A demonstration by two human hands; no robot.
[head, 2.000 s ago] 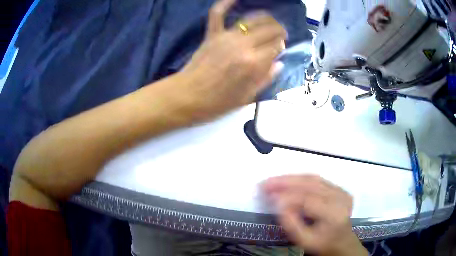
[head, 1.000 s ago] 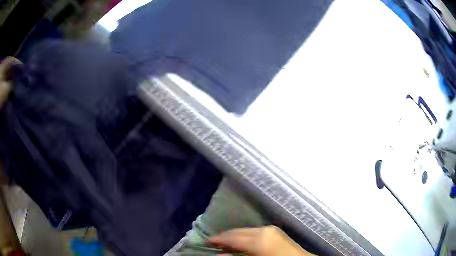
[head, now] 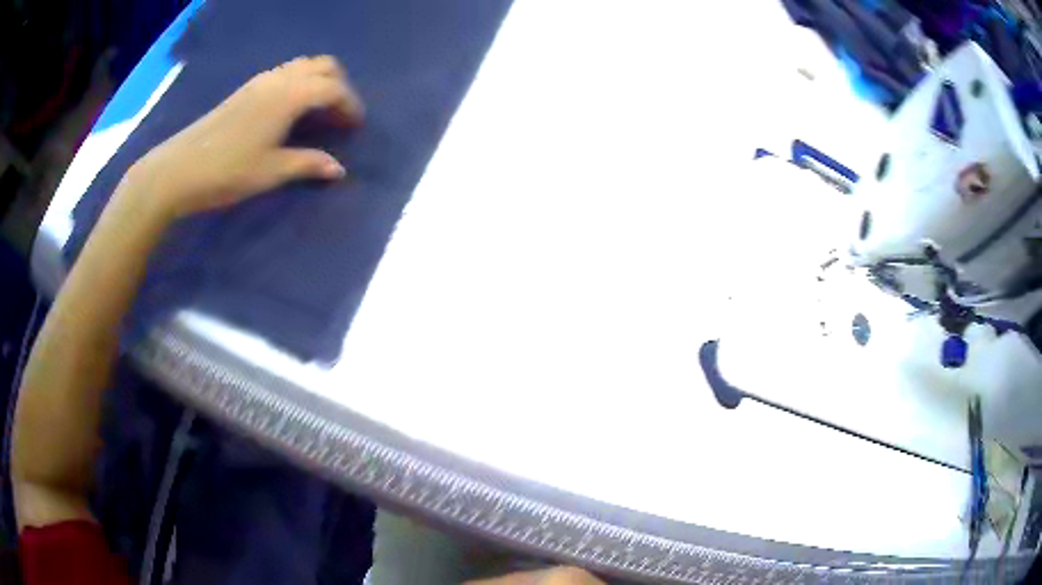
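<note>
A dark navy garment panel [head: 400, 69] lies flat on the left of the white table, with a straight right edge. My left hand [head: 257, 143] is over the panel, its thumb and fingers apart, holding nothing that I can see. My right hand [head: 537, 577] is cut off by the bottom edge of the picture, below the table's front edge; only a small part shows. The white sewing machine head [head: 948, 171] stands at the right, with no cloth at its needle.
A grey edge ruler [head: 457, 486] runs along the table's front edge. Blue-handled snips [head: 978, 491] lie at the right beside pale tickets [head: 1003, 503]. Dark cloth [head: 251, 491] hangs below the table at the left. More dark and blue cloth [head: 851, 46] is piled behind the machine.
The dark cloth lifted at the left one second ago is now below the table edge. My left hand has come over the flat panel. My right hand has dropped mostly out of view.
</note>
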